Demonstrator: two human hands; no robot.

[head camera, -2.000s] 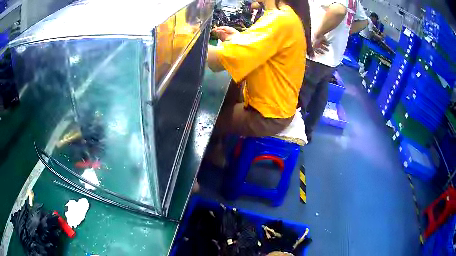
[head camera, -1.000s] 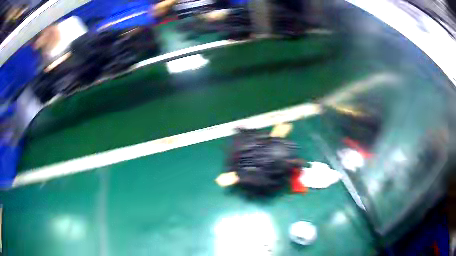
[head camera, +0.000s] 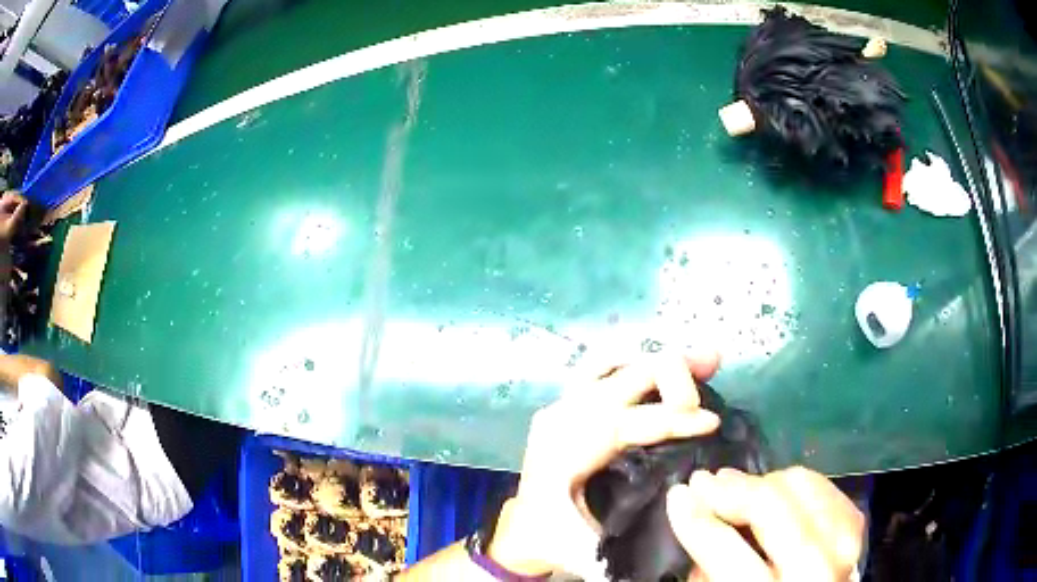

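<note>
A black frilly workpiece point(head camera: 648, 500) is held near the bench's front edge, at the bottom centre. My left hand point(head camera: 608, 438), with a dark band and a purple band at the wrist, grips it from the left and above. My right hand point(head camera: 773, 523) pinches its right side with bent fingers. Both hands are bare. Part of the workpiece is hidden by the fingers. A white squeeze bottle with a blue tip point(head camera: 886, 314) lies on the green bench point(head camera: 546, 205) to the right.
Another black frilly piece point(head camera: 813, 91) with pale ends lies at the back right, beside a red bar point(head camera: 894, 180) and white tissue point(head camera: 936, 185). A clear screen point(head camera: 1018, 262) stands far right. Blue crate of finished pieces point(head camera: 413, 517) below. Tan card point(head camera: 83, 282) and a person's white sleeve point(head camera: 85, 466) at left.
The view has swung from the screen and seated person at right to the bench in front. Both my hands and the workpiece they hold have come into view.
</note>
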